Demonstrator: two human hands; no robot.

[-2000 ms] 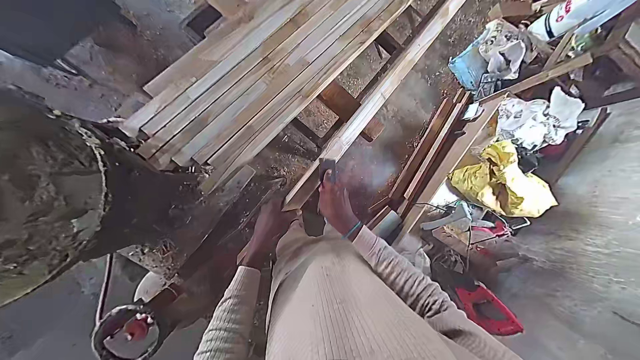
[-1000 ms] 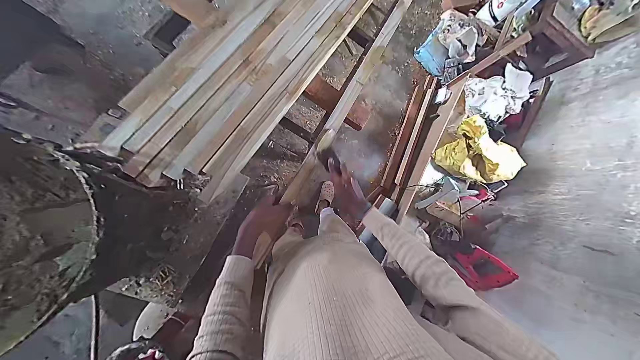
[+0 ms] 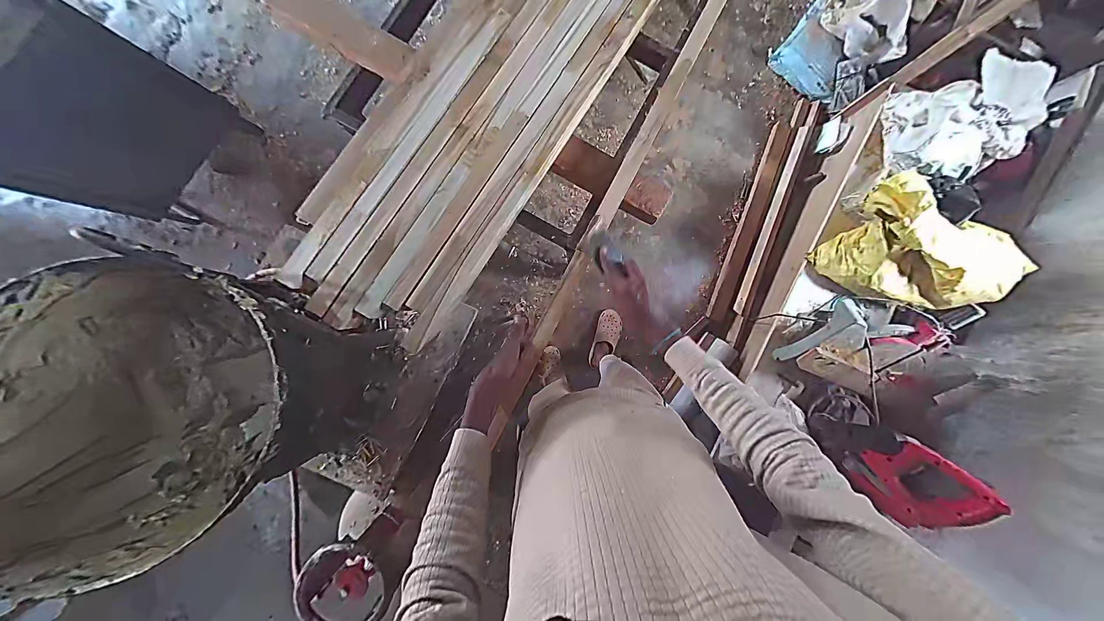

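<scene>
A long narrow wooden board [image 3: 642, 142] runs from the top of the view down to my legs. My left hand [image 3: 500, 375] lies on the near part of this board at its left edge; whether its fingers grip the wood is unclear. My right hand [image 3: 628, 289] is farther along, at the board's right side, with its fingers around a small dark object [image 3: 608, 256] that touches or nearly touches the wood. Blur hides what the object is. Several pale planks [image 3: 457, 164] lie side by side to the left of the board.
A large mud-coated round container [image 3: 129, 423] stands at the left. Brown wood strips [image 3: 763, 224] lie on the right, beside a yellow plastic bag [image 3: 923, 246], white crumpled bags [image 3: 957, 121] and a red-handled tool [image 3: 936, 483]. A wooden crosspiece [image 3: 647, 197] sits under the board.
My right hand has moved farther along the board, away from my body and my left hand, with the dark object. My feet in clogs, hidden two seconds ago, now show. The view has shifted.
</scene>
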